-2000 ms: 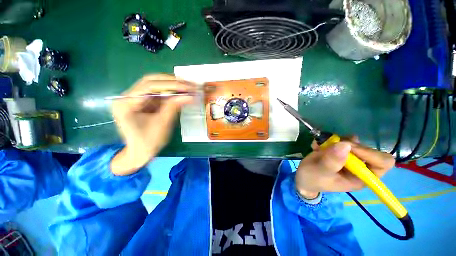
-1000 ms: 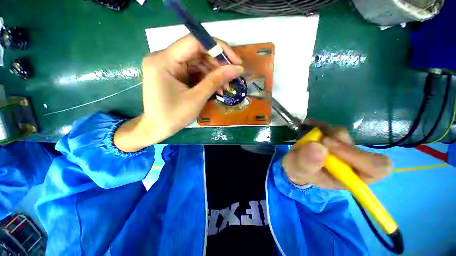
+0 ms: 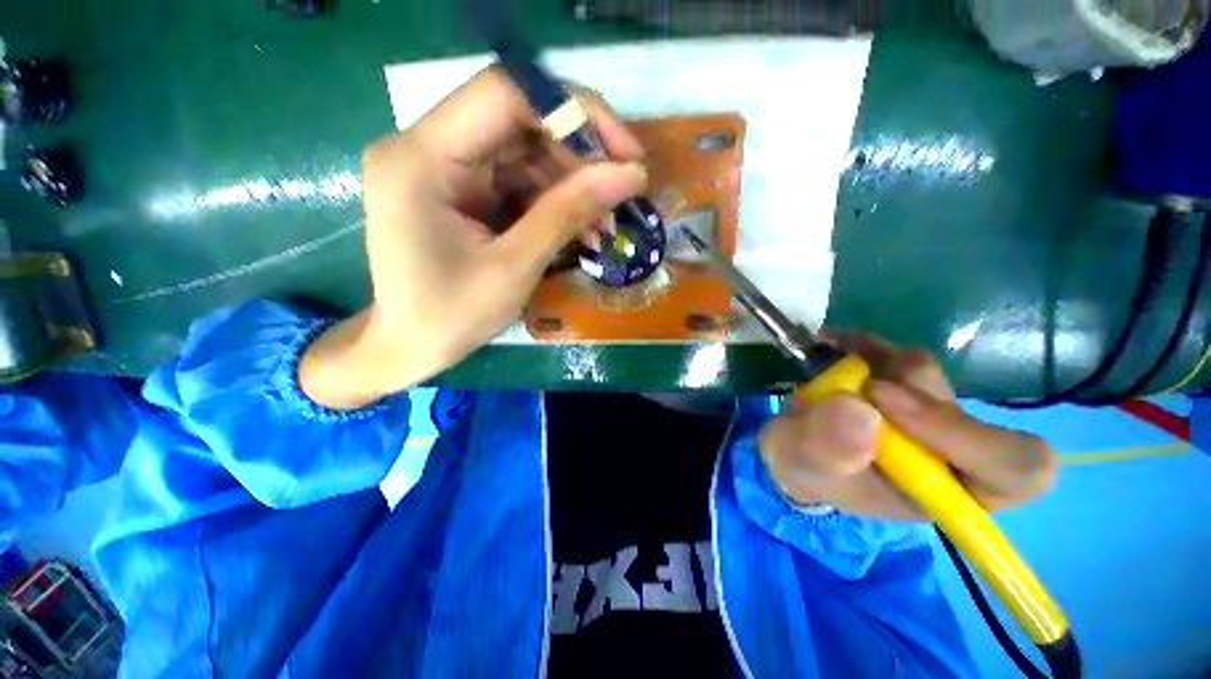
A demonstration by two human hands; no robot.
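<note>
The black round LED board with pale pads and a yellowish centre sits in the orange-brown soldering fixture. My left hand holds the dark tweezers with a pale band over the fixture's left part; the fingers hide the tweezers' tips. My right hand holds the yellow soldering iron. Its tip is just right of the board, over the grey metal clamp piece; I cannot tell whether it touches. The fixture lies on white paper.
Solder wire lies left of the paper. Small black round parts are at the far left, above a metallic block. A metal tin is at top right, beside the blue soldering station with black cables.
Two seconds ago my left hand was left of the fixture; it moved right, over it. The iron's tip moved left to beside the board. Over the last second, the tip rose slightly off the board's edge.
</note>
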